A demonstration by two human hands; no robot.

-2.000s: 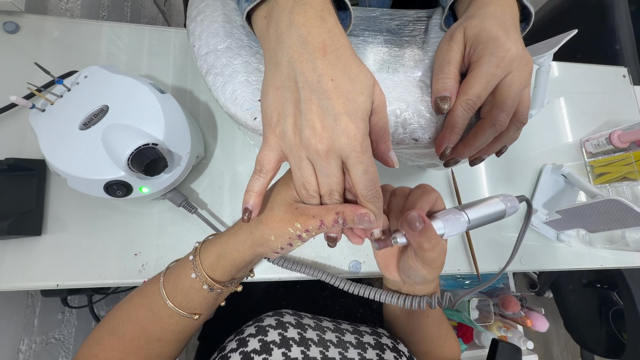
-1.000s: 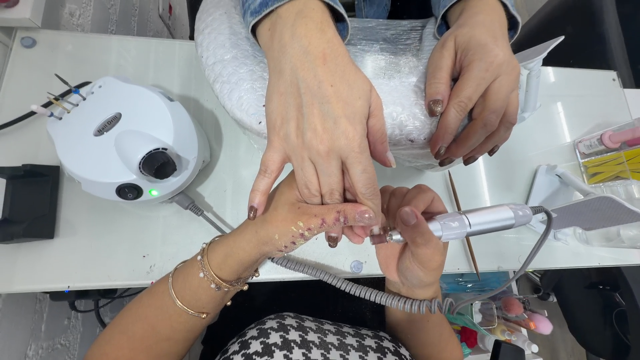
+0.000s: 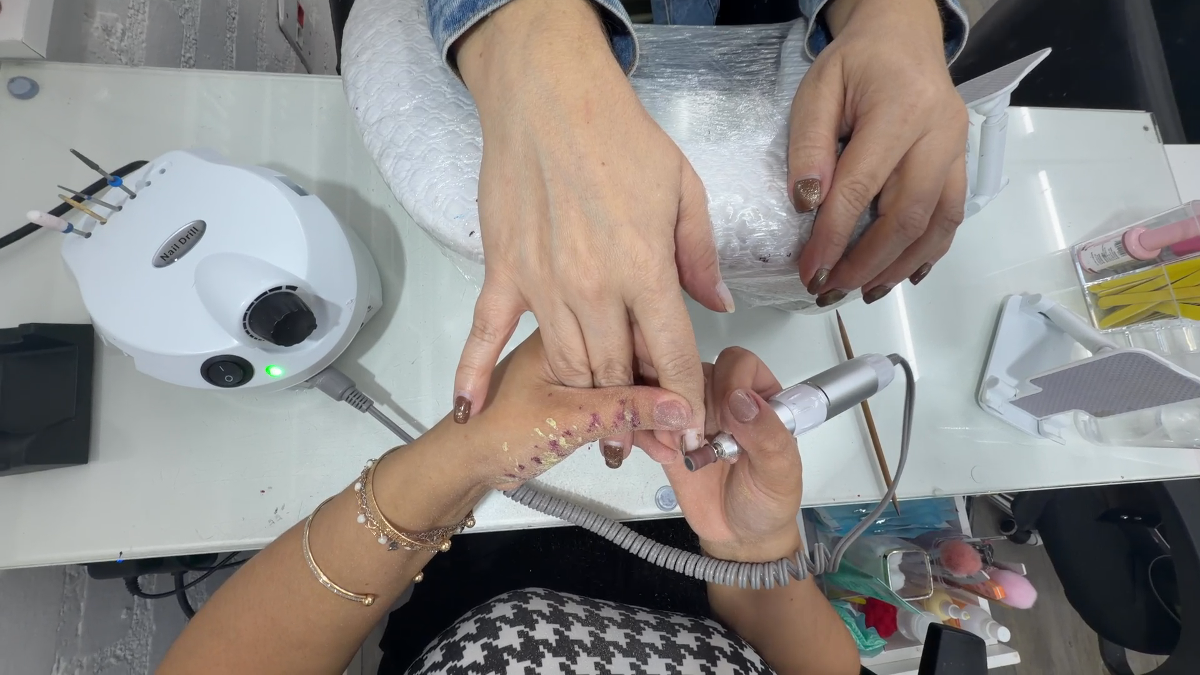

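Observation:
My left hand (image 3: 572, 412), wearing bracelets at the wrist and dotted with purple and yellow flecks, holds a finger of another person's hand (image 3: 591, 225) between thumb and fingers. My right hand (image 3: 750, 450) grips the silver handpiece of an electric nail drill (image 3: 834, 394). Its brown sanding-band bit (image 3: 701, 457) is at the tip of the held finger; whether it touches the nail cannot be told. A coiled grey cord (image 3: 656, 553) runs from the handpiece under my wrists. The person's other hand (image 3: 881, 159), with glittery brown nails, rests on a plastic-wrapped armrest (image 3: 712, 103).
The white nail drill base (image 3: 216, 272), its green light lit, stands at left beside a black object (image 3: 42, 398). A thin wooden stick (image 3: 867, 412) lies right of my right hand. At far right are a white folding stand (image 3: 1097, 375) and a clear organizer (image 3: 1139, 281). Supplies fill a lower tray (image 3: 937, 600).
The handpiece has tilted, its cord end now higher, and the bit shows more fully beside the held fingertip. Both my hands keep their hold.

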